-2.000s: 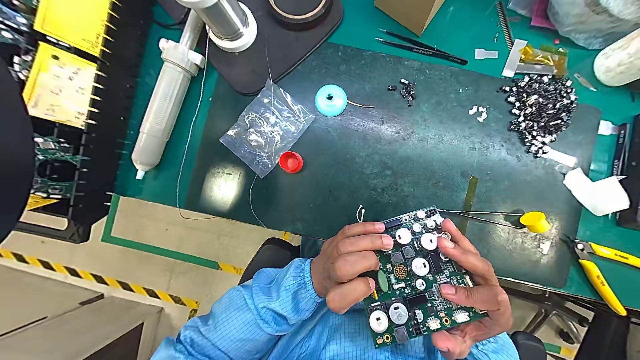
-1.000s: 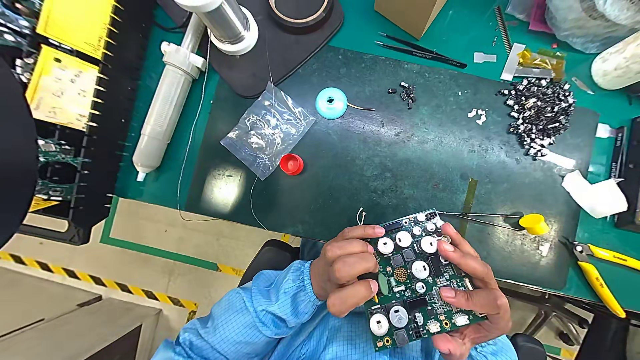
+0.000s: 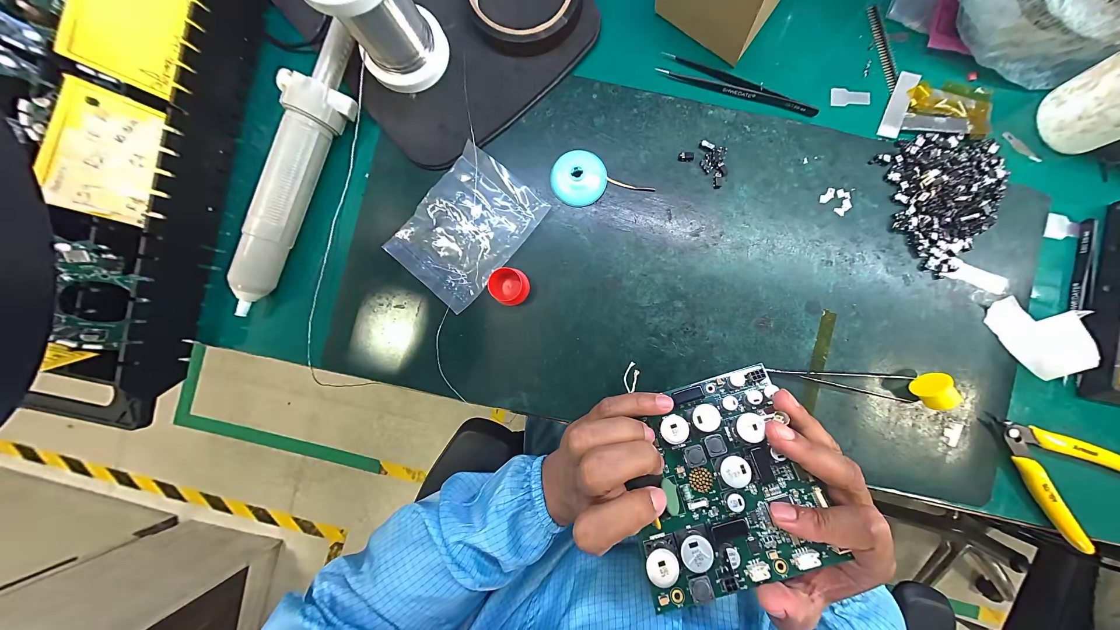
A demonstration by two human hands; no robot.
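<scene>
A green populated circuit board (image 3: 722,516) with round white-topped capacitors is held at the table's front edge, component side up and slightly tilted. My left hand (image 3: 612,464) grips its left edge, fingers curled, thumb and fingertips at the rim. Around the right side wraps my right hand (image 3: 822,516), fingertips on the components and part of the hand beneath the board. Just beyond the board's top right corner lie tweezers (image 3: 849,376) beside a yellow cap (image 3: 934,391). Farther off on the dark mat (image 3: 682,306) stand a light blue dispenser (image 3: 578,178) with a thin tip and a small red cap (image 3: 508,286).
Yellow-handled cutters (image 3: 1050,490) lie at the right edge. Beyond are a pile of small black components (image 3: 949,197), black tweezers (image 3: 739,87) and a cardboard box (image 3: 717,26). On the left are a plastic bag (image 3: 464,227), a solder spool (image 3: 394,39), a large syringe (image 3: 289,184) and a black board rack (image 3: 153,262).
</scene>
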